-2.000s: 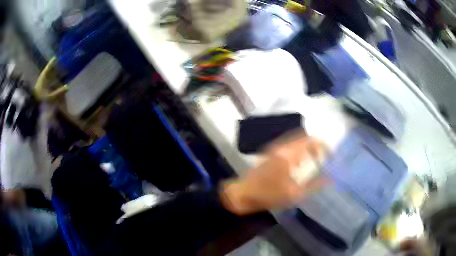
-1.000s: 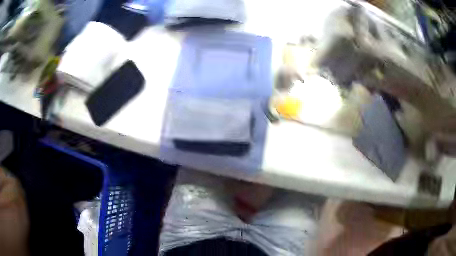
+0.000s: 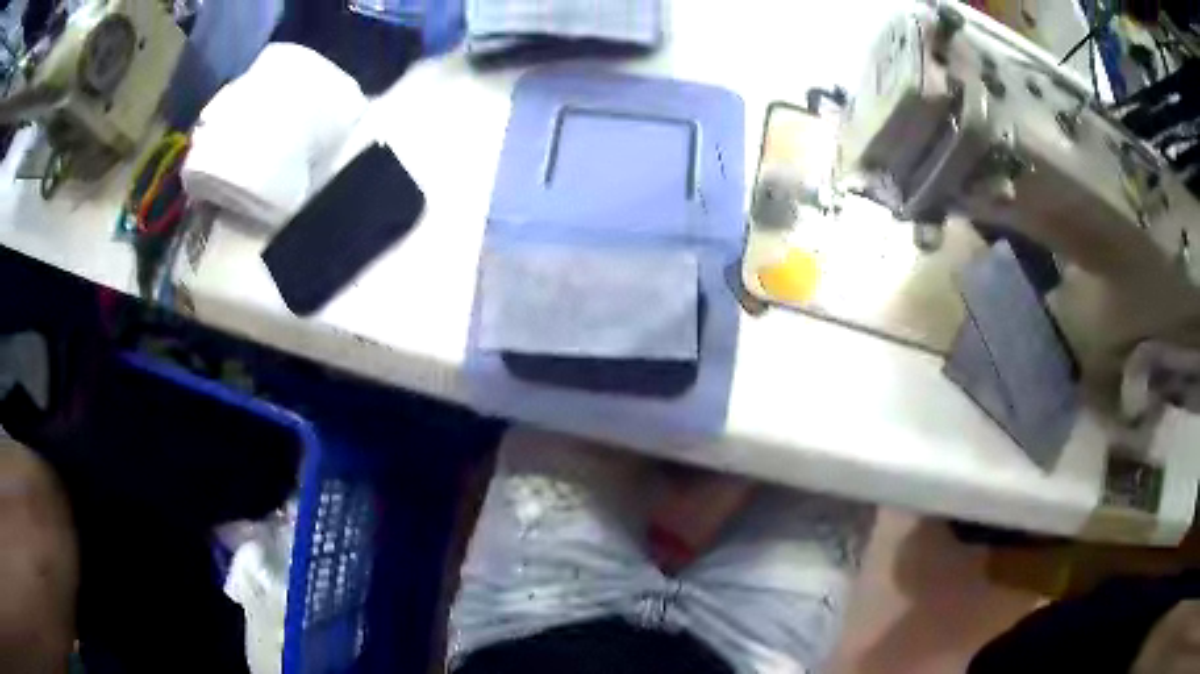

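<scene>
The open translucent blue sewing template (image 3: pixel 721 342) lies on the white table. On its near half, a grey fabric panel (image 3: pixel 588 300) lies over a black fabric panel (image 3: pixel 605 374), whose near edge shows. The far half has a slot outline. A skin-coloured part at the left edge, seemingly my left hand (image 3: pixel 29 566), is cut off and away from the template. At the bottom right corner, what seems my right hand (image 3: pixel 1171 645) is cut off beside a dark sleeve. Fingers show on neither, so what they hold is hidden.
A sewing machine (image 3: pixel 921 132) stands right, with grey pieces (image 3: pixel 1013 356) near it. A black stack (image 3: pixel 345 227) and white fabric stack (image 3: pixel 270 129) lie left. Another machine (image 3: pixel 112 73) is far left. A blue basket (image 3: pixel 305 527) holding dark and white cloth is below the table.
The view has swung round and steadied over the template. The hand seen over the template two seconds ago is no longer there; the grey panel lies on the near half.
</scene>
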